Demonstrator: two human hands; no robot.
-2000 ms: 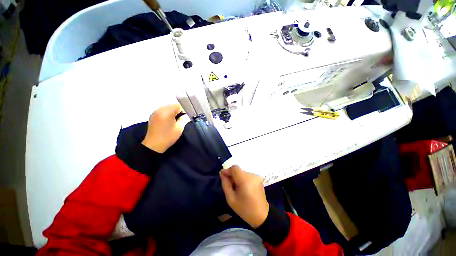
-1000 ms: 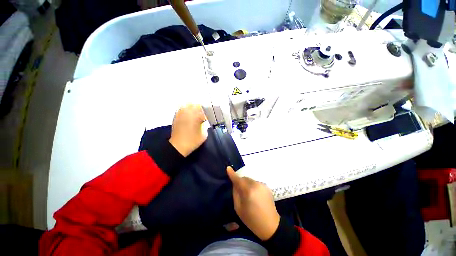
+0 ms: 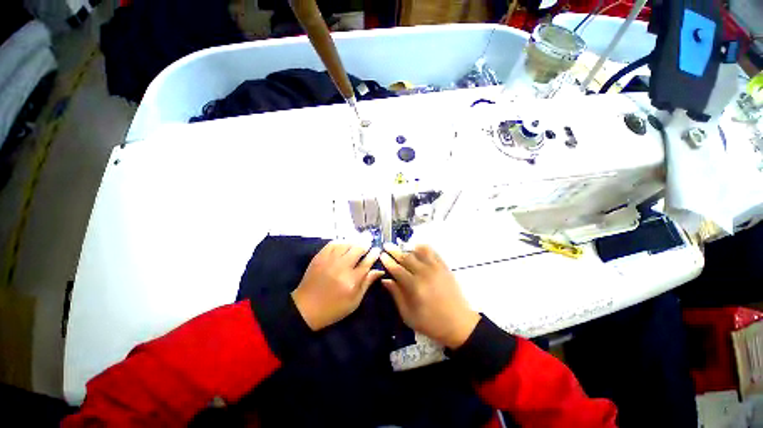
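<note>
A dark navy garment panel (image 3: 280,266) lies on the white table left of and in front of the needle area, and hangs over the front edge. My left hand (image 3: 339,284) and my right hand (image 3: 425,292) are close together on the cloth, just in front of the presser foot (image 3: 376,236). The fingertips of both hands pinch the cloth there. The zip strip is mostly hidden by my hands. The white sewing machine head (image 3: 577,163) stands behind and to the right.
Yellow thread snips (image 3: 559,247) and a black phone-like rectangle (image 3: 640,240) lie by the machine base at right. A wooden-handled rod (image 3: 325,52) stands behind the needle end. A dark cloth heap (image 3: 289,90) lies in the pale blue trough (image 3: 192,63). A glass jar (image 3: 552,52) is behind the head.
Both hands have come together at the presser foot; my right hand has moved up from the lower end of the zip strip. The cloth has shifted and covers more of the strip. The view has tilted upward.
</note>
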